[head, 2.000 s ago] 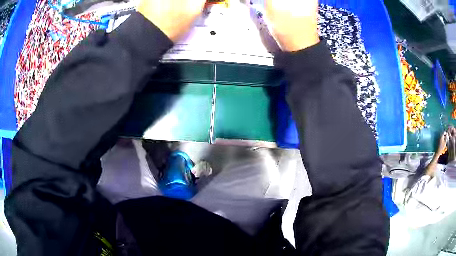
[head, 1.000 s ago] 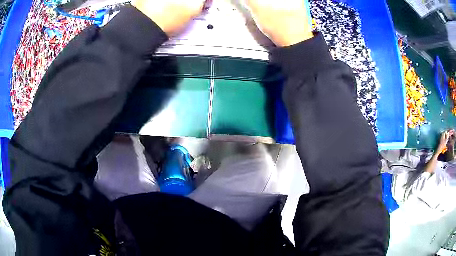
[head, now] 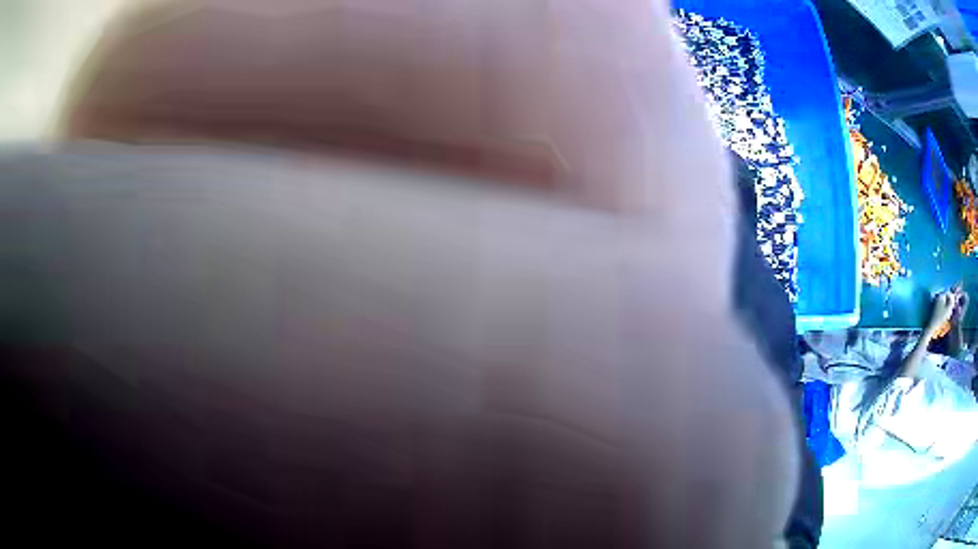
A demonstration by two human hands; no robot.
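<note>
One of my hands (head: pixel 429 300), very close to the camera and strongly blurred, fills the left and middle of the view. I cannot tell whether it is my left hand or my right hand, or whether it holds anything. My other hand is not visible. A strip of dark sleeve (head: pixel 767 311) shows along the right edge of the blurred hand. The fixture plate and the left bin are hidden behind it.
A blue bin (head: pixel 831 214) with black-and-white small parts (head: pixel 774 182) stands to the right. Beyond it, orange parts (head: pixel 877 214) lie loose on the green bench (head: pixel 912 290). At the far right another person's hands (head: pixel 946 309) hold something orange above a white sleeve.
A hand has come up close in front of the camera and now covers the plate, the left bin and my lap. Both hands were over the plate before.
</note>
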